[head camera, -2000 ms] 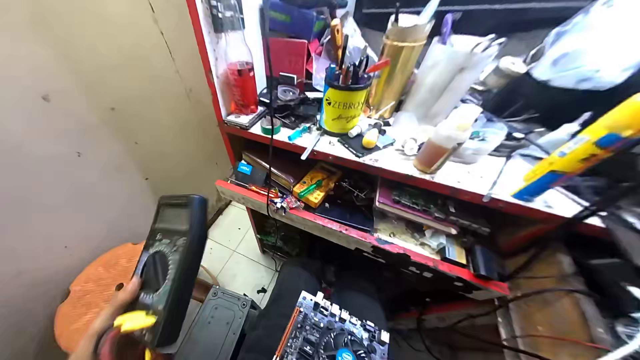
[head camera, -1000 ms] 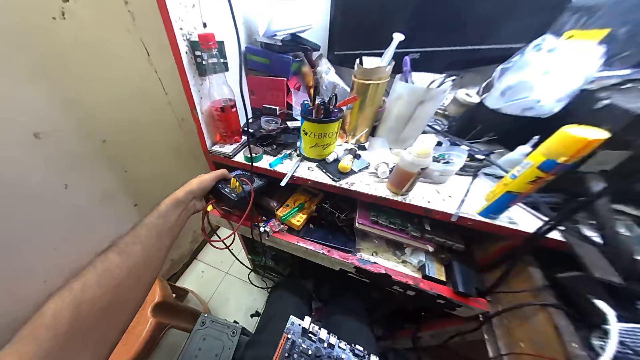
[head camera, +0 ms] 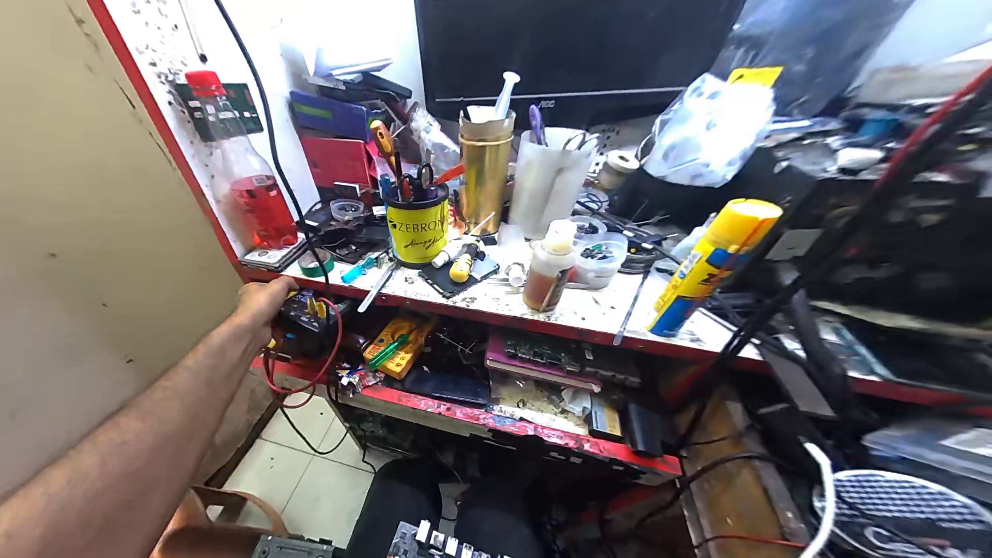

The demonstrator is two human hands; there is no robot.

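Observation:
My left hand [head camera: 267,301] grips the black multimeter [head camera: 304,310] at the left end of the shelf below the desk top. The meter's red lead [head camera: 335,349] hangs in a loop over the shelf edge, with yellow plugs at its top. To its right on that shelf lie a yellow multimeter [head camera: 397,345] and a green-handled screwdriver [head camera: 387,353]. Low in the view, a computer motherboard [head camera: 434,542] is partly visible at my lap. My right hand is out of view.
On the desk top stand a red-capped bottle [head camera: 260,201], a yellow tool cup [head camera: 418,229], a bottle of brown liquid [head camera: 549,271] and a yellow-blue spray can [head camera: 713,267]. Dark cables [head camera: 775,302] cross the right side. A brown plastic stool [head camera: 201,527] stands at lower left.
The black multimeter has gone from beside the stool up to the shelf, in my left hand. Since one second ago, the hand has stayed at the shelf's left end.

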